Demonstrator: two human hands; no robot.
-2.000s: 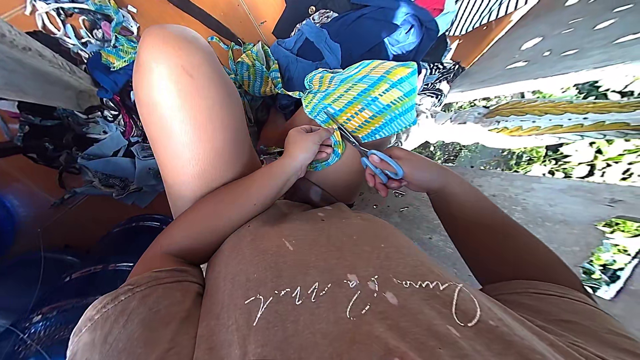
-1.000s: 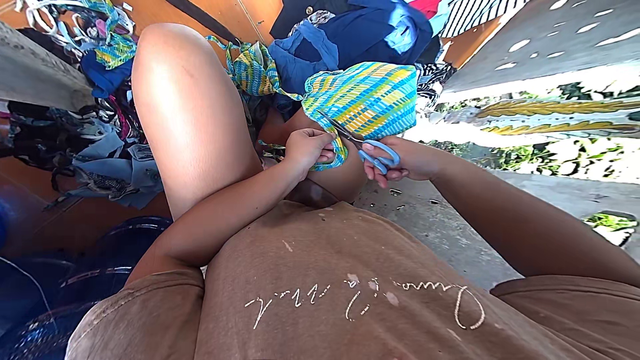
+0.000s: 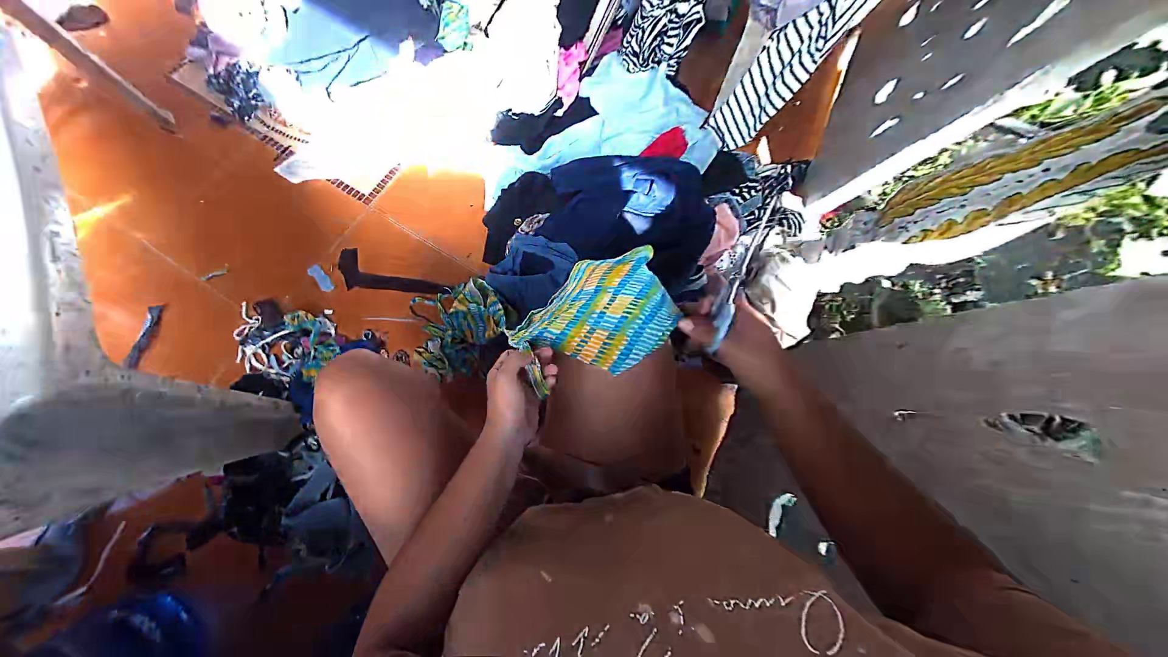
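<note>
A yellow, blue and green patterned cloth point(image 3: 610, 315) lies over my thigh. My left hand point(image 3: 518, 388) pinches a narrow strip at its gathered left corner. At the cloth's right edge is my right hand point(image 3: 730, 333), with the scissors point(image 3: 727, 297) in it; their handles are light blue and the blades point up and away from me. Blur hides how far the blades are apart. More of the patterned cloth point(image 3: 467, 319) lies bunched to the left of my left hand.
Dark blue clothes point(image 3: 630, 205), a light blue cloth point(image 3: 607, 114) and a striped cloth point(image 3: 789, 68) are piled in front. Fabric scraps point(image 3: 287, 342) lie on the orange tiled floor point(image 3: 301, 219) at the left. A grey concrete surface point(image 3: 985, 383) is at the right.
The view has tilted to show more floor. My right hand has moved the scissors away from my left hand, to the cloth's right side. The scissors now point forward instead of at the strip.
</note>
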